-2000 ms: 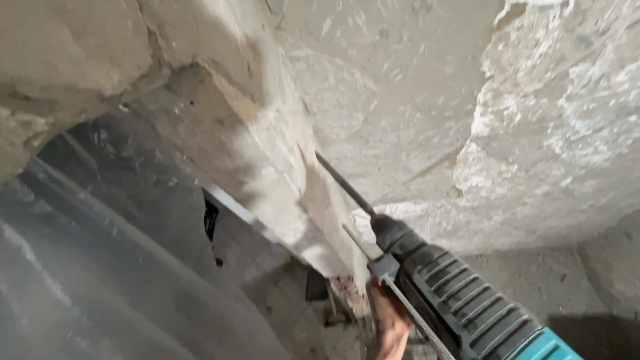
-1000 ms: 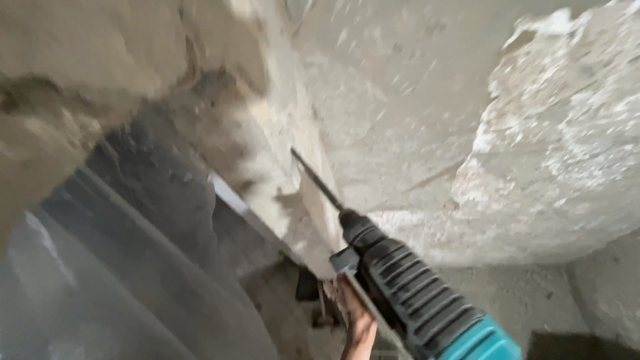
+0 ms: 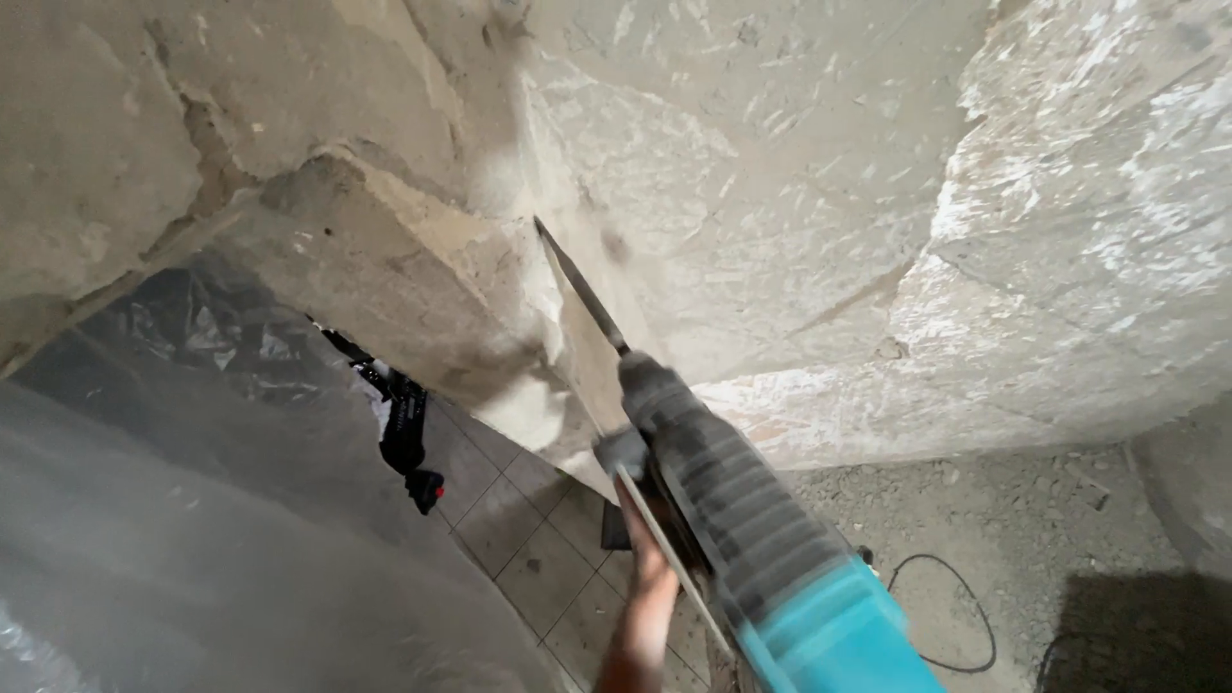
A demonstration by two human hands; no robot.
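A rotary hammer [image 3: 741,481] with a ribbed black front and teal body runs from the lower right toward the middle. Its pointed chisel bit [image 3: 582,289] has its tip at the rough edge of the plastered wall [image 3: 674,192]. My left hand [image 3: 647,539] is closed around the side handle below the black housing, partly hidden by the tool and its metal depth rod [image 3: 674,558]. My right hand is outside the view.
Translucent plastic sheeting [image 3: 241,539] hangs at the left. Floor tiles [image 3: 539,549] show below the wall edge, with a black object [image 3: 404,423] beside the sheeting. Rubble [image 3: 943,500] and a dark cable [image 3: 991,626] lie at the lower right.
The view has shifted, and more tiled floor, rubble and the cable show. The hammer stays in my left hand, its bit still pointing at the wall edge.
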